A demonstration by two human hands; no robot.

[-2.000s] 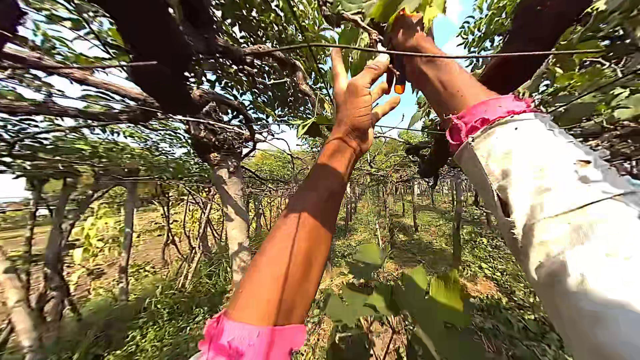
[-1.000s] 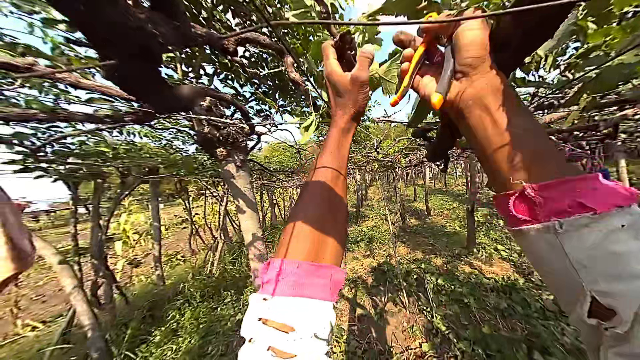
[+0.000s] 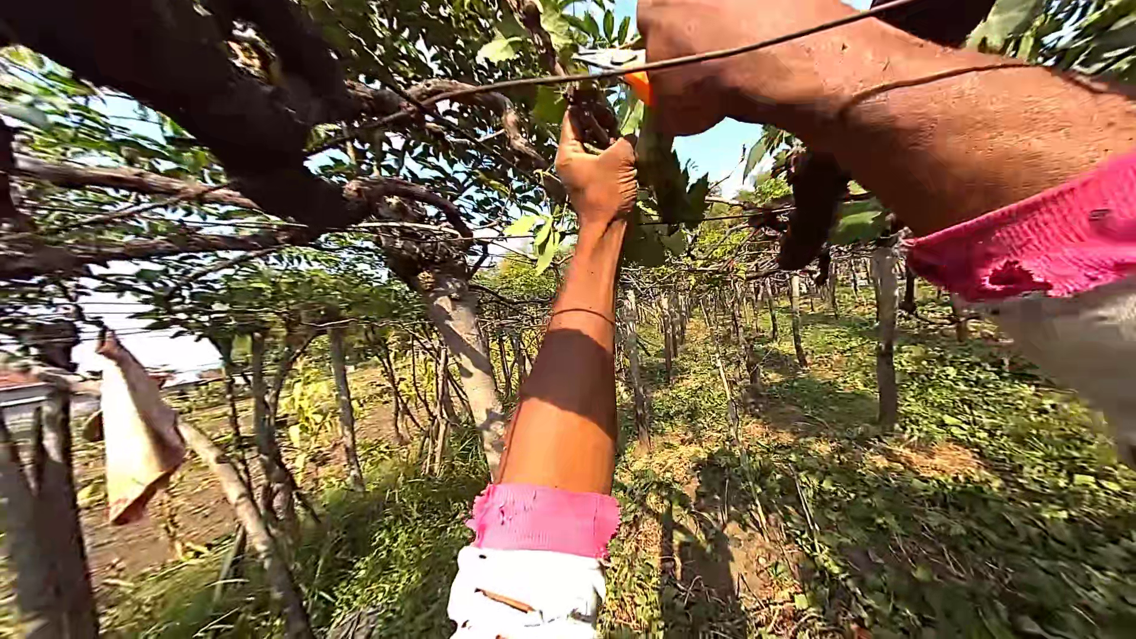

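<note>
Raised at the upper middle, my left hand [image 3: 599, 173] has its fingers closed around part of a vine branch [image 3: 543, 40] under the overhead wire [image 3: 692, 59]. My right hand [image 3: 688, 67] is close by at the upper right, shut on pruning shears [image 3: 637, 80] with an orange grip. Their metal end points left, just above my left hand. My right hand and the wire hide most of the shears, so whether the blades touch a stem cannot be told. Green leaves [image 3: 661, 177] hang beside my left hand.
Thick dark vine limbs [image 3: 222, 98] cross the upper left. A pale trunk [image 3: 466, 346] stands left of my left arm. A cloth [image 3: 138, 430] hangs at the far left. Posts [image 3: 886, 328] line the rows over leafy ground.
My left hand, with thumb and finger apart one second ago, is now closed at the branch. The right hand with the shears has come nearer to it, and their blades point left.
</note>
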